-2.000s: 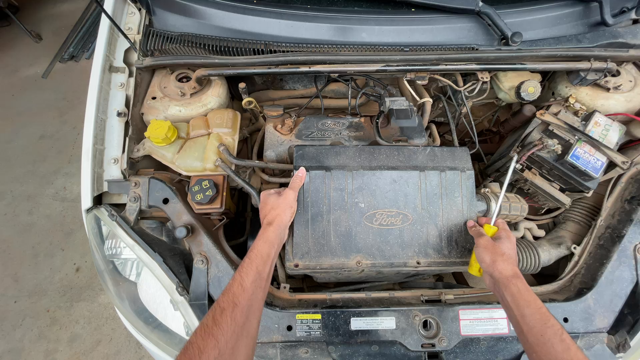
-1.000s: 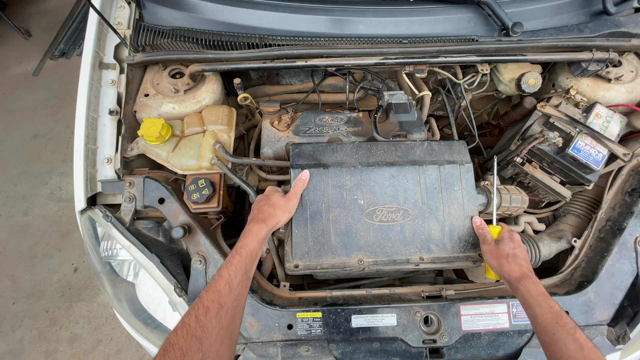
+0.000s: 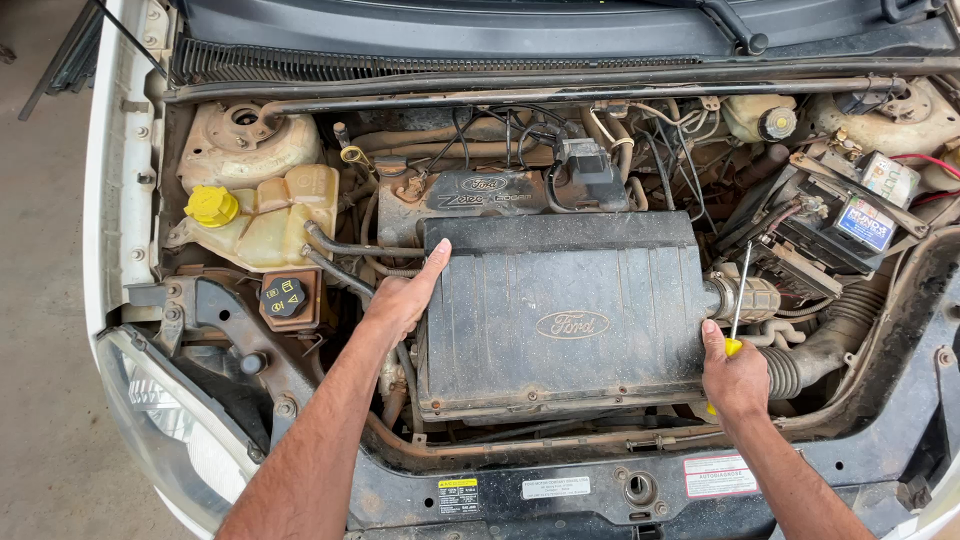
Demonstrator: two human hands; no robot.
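Note:
A dusty black plastic air filter housing with a Ford oval lies over the engine, in front of the engine cover. My left hand grips its left side, thumb on the top edge and fingers hidden below. On the other side, my right hand holds a screwdriver by its yellow handle, shaft pointing up, while the thumb touches the housing's right edge. Just above that hand, a clamped air duct meets the housing. Several screws show along the housing's front rim.
At left stand the coolant reservoir with a yellow cap and a black-capped reservoir. The battery and a corrugated hose are at right. A metal bar crosses behind; the front crossmember runs along the near side.
The screwdriver has tipped from leaning right, through nearly upright, to a slight right lean in my right hand. My left hand stays at the housing's left side.

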